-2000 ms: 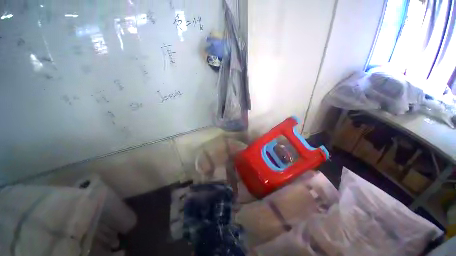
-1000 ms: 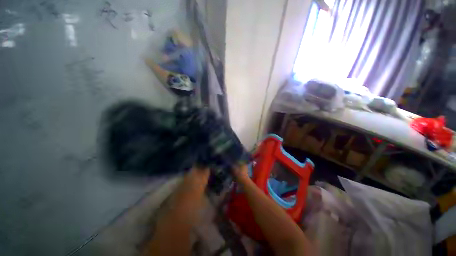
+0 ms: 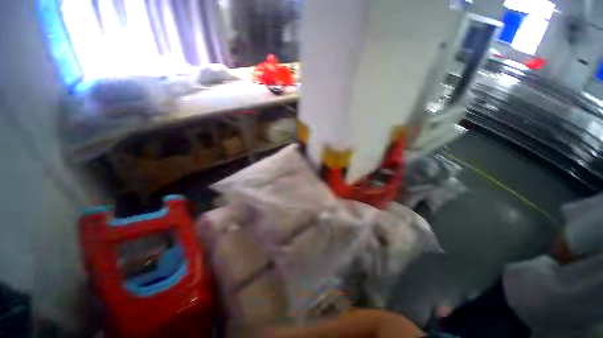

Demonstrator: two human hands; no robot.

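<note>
A bare forearm (image 3: pixel 357 323) crosses the bottom edge, blurred; its hand is cut off or lost by dark cloth at the lower right (image 3: pixel 473 320), so I cannot tell its grip. It seems to be my right arm. My left hand is out of the picture. More dark cloth (image 3: pixel 14 313) shows at the lower left edge. A red plastic stool or frame with pale-blue edges (image 3: pixel 155 304) stands at the left. Polybagged pale bundles (image 3: pixel 284 231) lie in front of me, some with dark bands.
A white pillar (image 3: pixel 363 79) with red and yellow base markings stands ahead. A table (image 3: pixel 231 99) by the window bears clear bags and a red bag (image 3: pixel 274 71). Grey floor (image 3: pixel 489 204) with a yellow line and metal racks (image 3: pixel 535 109) lie right. Someone in pale clothing (image 3: pixel 555 284) appears at the right edge.
The view has swung right from the whiteboard to the pillar and aisle. The dark checked garment was held up by both hands a second ago; now only dark cloth shows at the lower edges.
</note>
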